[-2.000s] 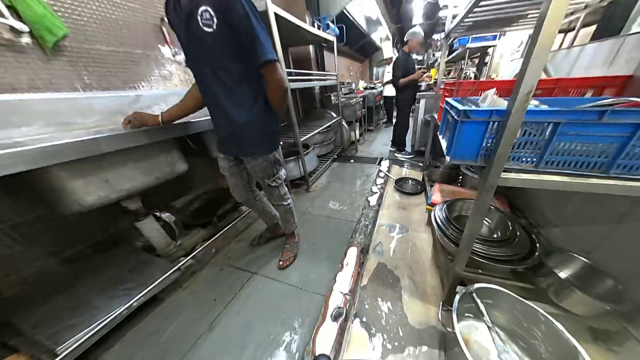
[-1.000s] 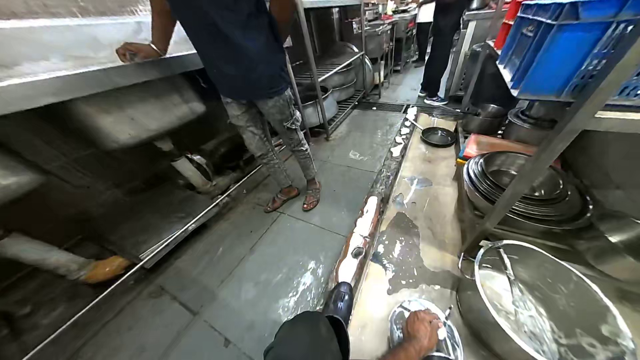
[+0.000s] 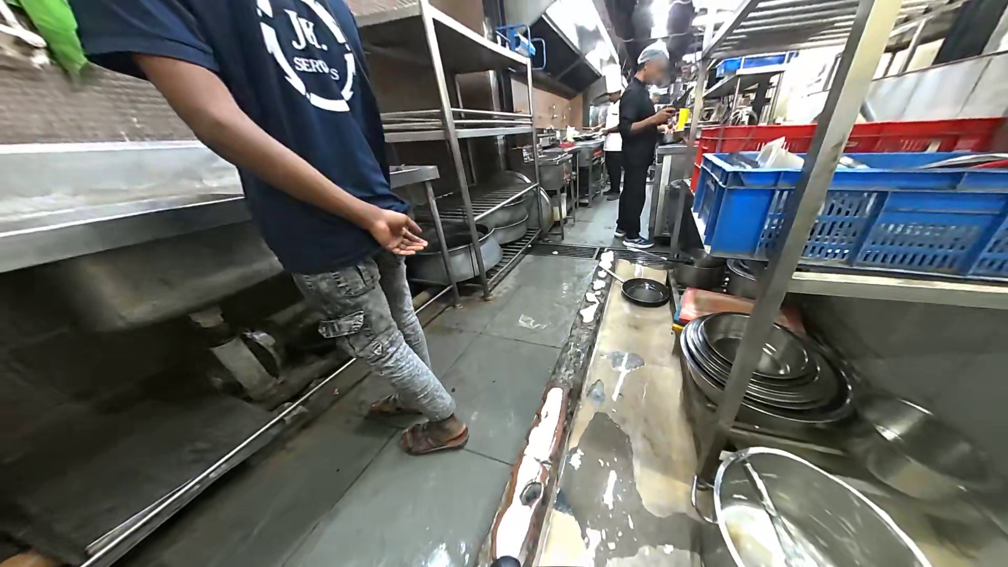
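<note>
Neither my left hand nor my right hand shows clearly; a blurred tan patch at the bottom left corner cannot be told. A large steel pot (image 3: 811, 512) with a long-handled utensil (image 3: 768, 500) leaning inside stands at the lower right. Behind it, nested steel bowls (image 3: 764, 370) are stacked by the rack's post. A black frying pan (image 3: 645, 292) lies farther off on the worn, wet ledge (image 3: 622, 394). Another wide steel bowl (image 3: 913, 445) sits right of the stack.
A person in a dark T-shirt (image 3: 315, 157) stands close at the left by the steel sink counter (image 3: 118, 224). Farther down the aisle stands a person in black (image 3: 636, 150). Blue crates (image 3: 906, 209) and a red crate (image 3: 866, 135) fill the right rack. A ledge edge runs along the floor.
The near person's arm has left the counter and now hangs in front of the body with the palm turned up. My right hand, earlier on a round metal vessel, is out of view. The view has tilted up.
</note>
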